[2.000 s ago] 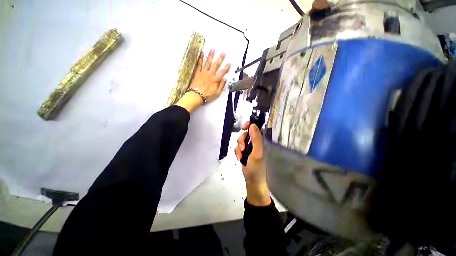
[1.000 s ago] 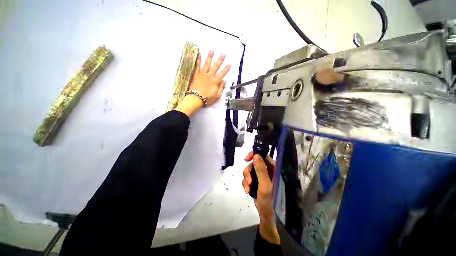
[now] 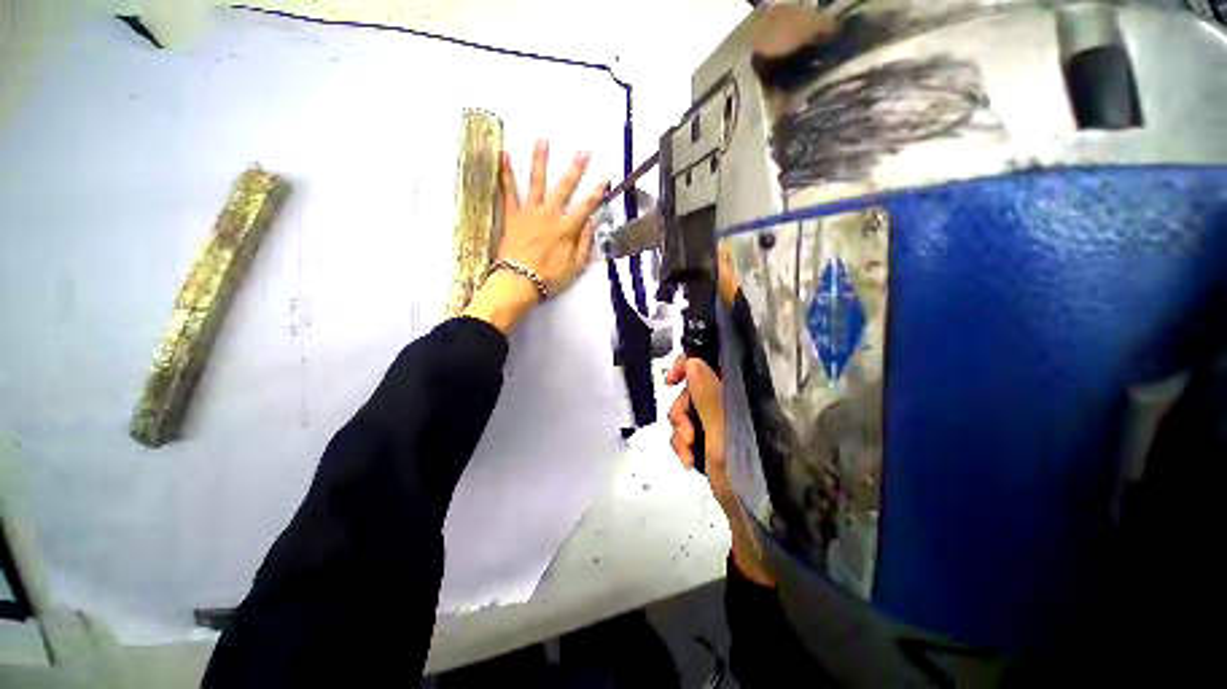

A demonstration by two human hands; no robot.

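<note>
The blue and worn silver cutting machine [image 3: 996,364] fills the right side of the view. My right hand [image 3: 702,420] grips its black handle [image 3: 697,330], partly hidden by the motor body. My left hand [image 3: 549,240] lies flat with spread fingers on the white paper marker [image 3: 337,364], close to its right edge. The machine's front parts are just right of my left fingertips; the blade itself is not clearly visible. A dark fabric edge [image 3: 630,350] shows along the paper's right side. A brownish-gold metal weight [image 3: 476,202] lies against my left hand.
A second brownish-gold weight [image 3: 209,307] lies on the paper further left. A dark metal tool end [image 3: 218,617] shows at the front left edge, partly behind my left sleeve. The pale table's front edge [image 3: 579,635] runs below, with small dark scraps near the paper's lower right.
The view has shifted and turned, so the weights stand more upright in it. The motor body has swung in view, showing more blue. My left hand stays flat beside the weight and my right hand keeps its grip.
</note>
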